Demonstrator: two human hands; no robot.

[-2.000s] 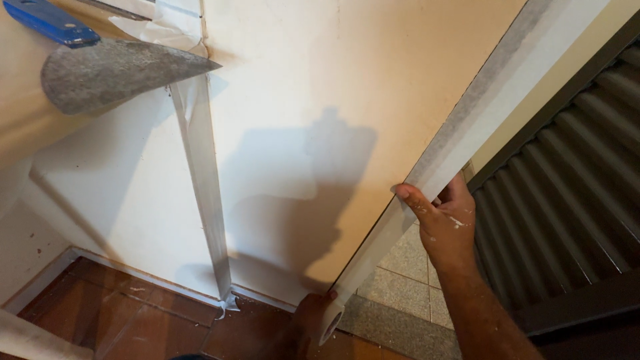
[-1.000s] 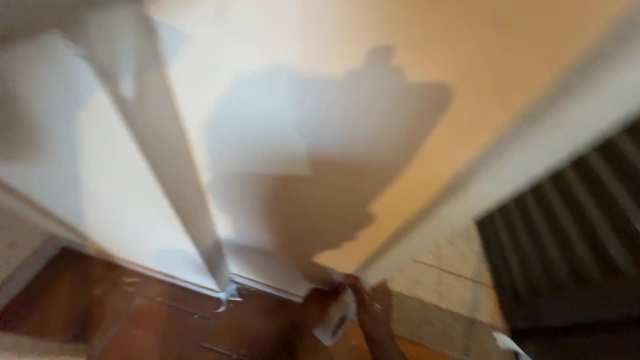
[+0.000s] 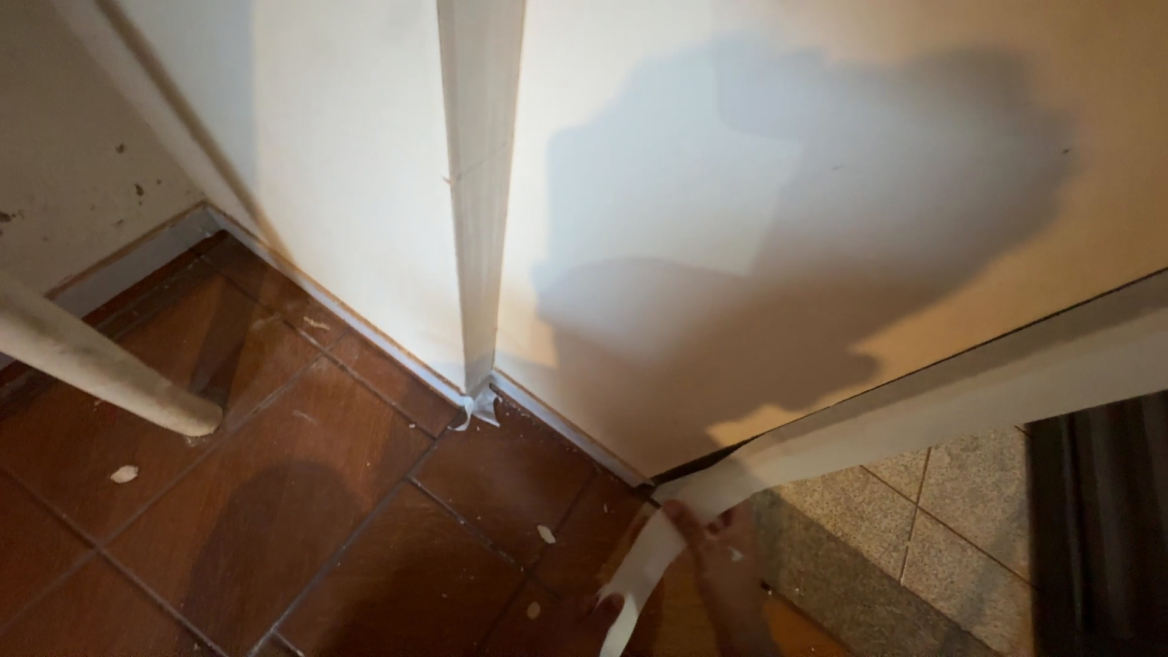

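A strip of pale masking tape (image 3: 643, 557) runs down the wall's edge and curves away from its bottom corner over the floor. My right hand (image 3: 725, 566) is at that corner, a digit lying on the tape and the others bent beside it. Lower and to the left, my dim left hand (image 3: 579, 625) pinches the strip near the bottom of the view. Past that hand the tape leaves the frame, and its roll is not visible. Beside the hands rises the cream wall (image 3: 620, 401), its lower part under a large shadow.
Taped corner trim (image 3: 484, 182) ends in crumpled tape (image 3: 479, 409) at the floor. A pale rounded leg (image 3: 109, 365) stands at left on reddish-brown tiles (image 3: 383, 547) with scattered flakes. Speckled tiles (image 3: 967, 511) and a dark ribbed panel (image 3: 1095, 511) lie to the right.
My right hand has moved down the wall's edge to its bottom corner, near my left hand. The tape roll seen earlier is out of sight. The view has swung down and left, losing the putty knife.
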